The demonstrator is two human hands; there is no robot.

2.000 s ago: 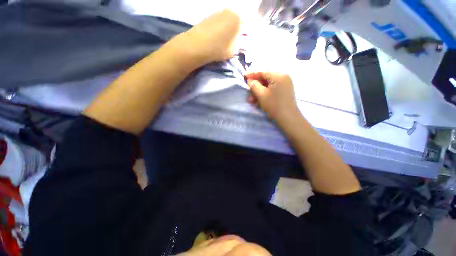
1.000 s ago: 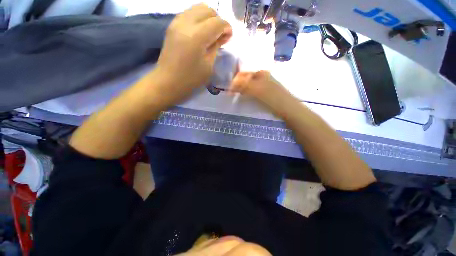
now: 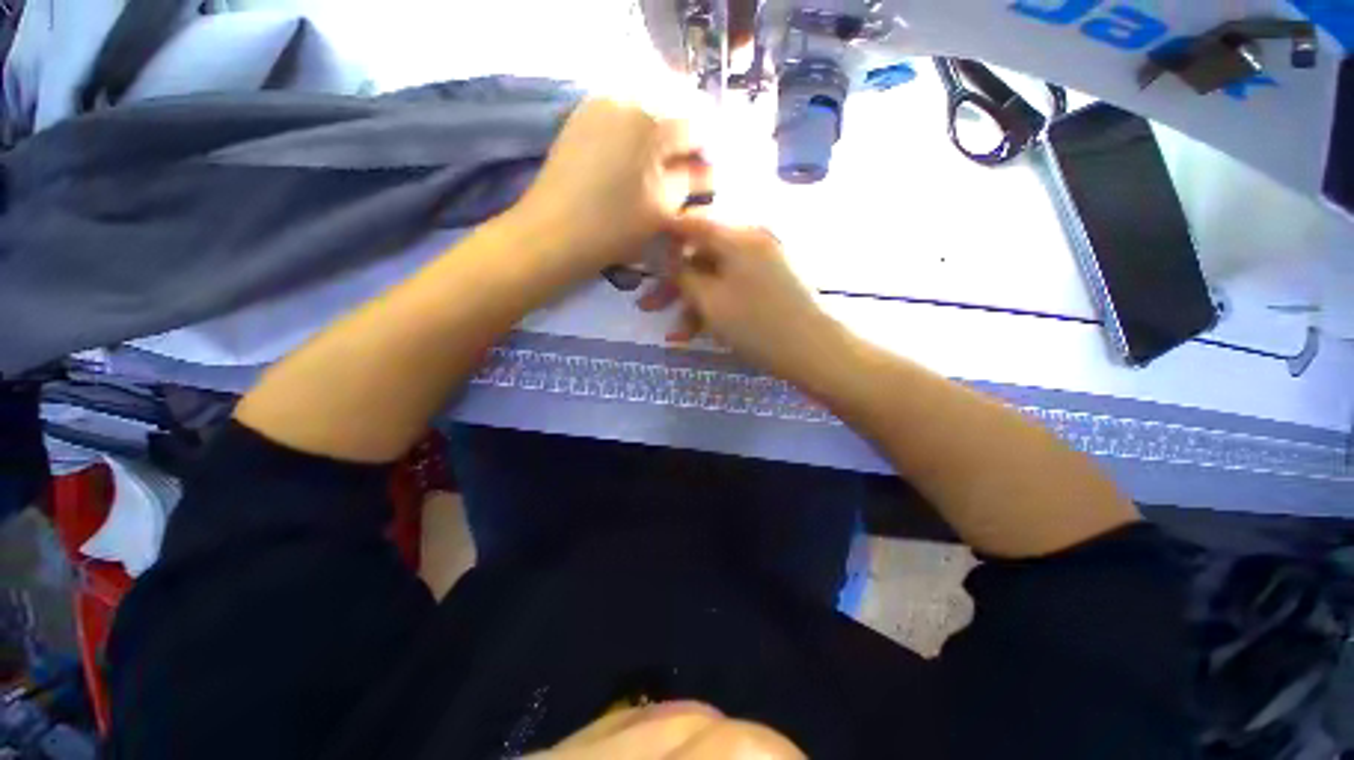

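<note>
My left hand (image 3: 616, 178) and my right hand (image 3: 728, 282) meet just in front of the needle area, fingertips nearly touching. A small dark bit shows between the fingertips; glare and the fingers hide what it is. The dark grey garment (image 3: 371, 164) lies heaped to the left, reaching to my left hand. Pale grey-white cloth (image 3: 357, 45) lies behind it. The sewing machine (image 3: 980, 45) stands at the upper right, its needle and presser foot (image 3: 728, 67) partly lost in glare, with a grey-blue cylinder (image 3: 809, 126) beside them.
A smartphone (image 3: 1132, 238) lies on the table at right, beside black-handled snips (image 3: 992, 126). A printed ruler (image 3: 639, 382) runs along the table's front edge. A red basket (image 3: 101, 609) with white pieces (image 3: 137, 512) is at lower left. Dark cloth (image 3: 1284, 624) is piled below at right.
The pale piece seen between my hands a second ago is now hidden by them. My hands have come closer together. The view has shifted, and the dark garment lies lower in it.
</note>
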